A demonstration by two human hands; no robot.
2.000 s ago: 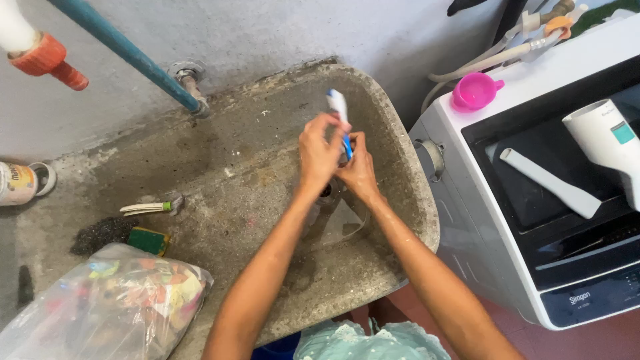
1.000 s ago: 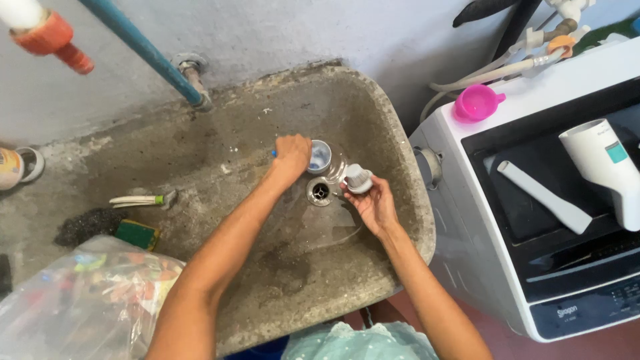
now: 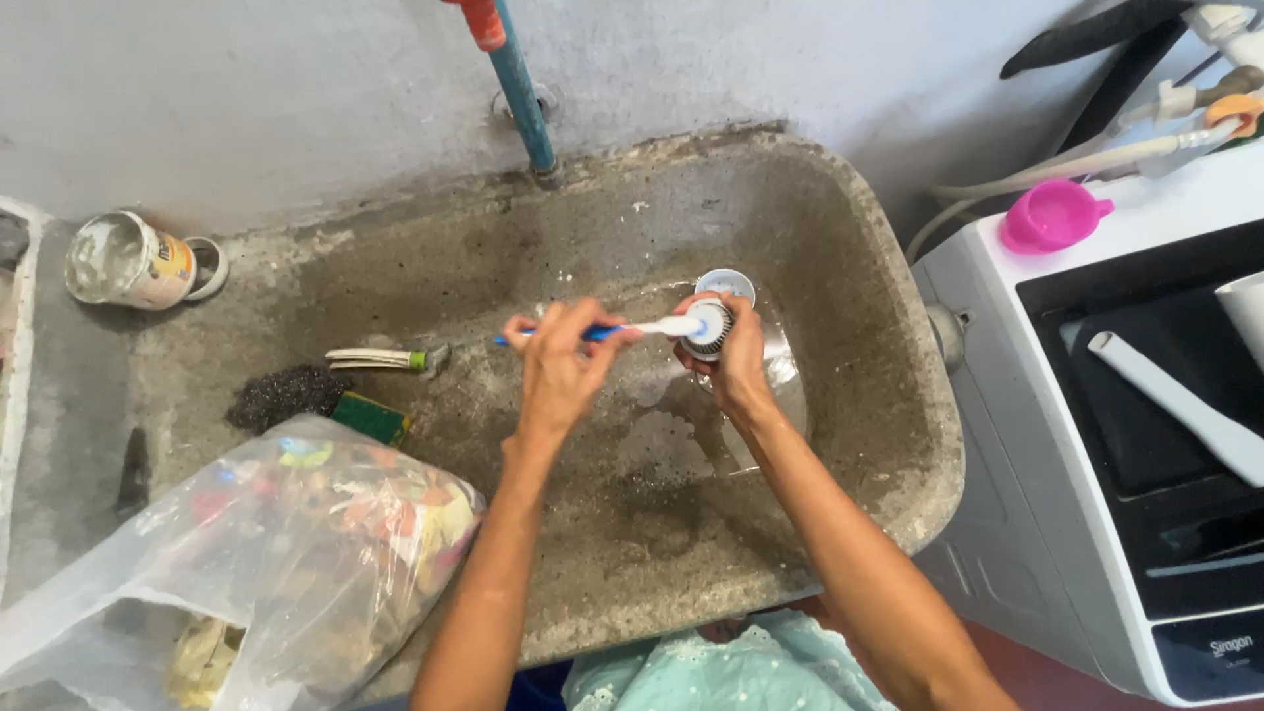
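Over the concrete sink [image 3: 849, 395], my left hand [image 3: 565, 355] grips a blue and white toothbrush [image 3: 612, 331] by its handle. Its bristle end rests against a small round ribbed part, white and grey [image 3: 707, 341], that my right hand [image 3: 736, 351] holds around its side. Just behind my right hand a small white round cup [image 3: 726, 284] sits in the basin, its contents unclear. Wet, shiny concrete surrounds it. The drain is hidden from view.
Left of the basin lie a filled clear plastic bag [image 3: 326, 533], a green and yellow sponge [image 3: 369, 417], a dark scouring pad [image 3: 288, 395], a white-bristled brush [image 3: 375, 359] and a tub [image 3: 133, 262]. At right, a washing machine [image 3: 1047, 474] bears a pink cup [image 3: 1055, 217] and a white tube [image 3: 1175, 405].
One second ago my hands were apart, the left beside the white cup and the right holding the round part. Now the toothbrush meets that part. The view has shifted left.
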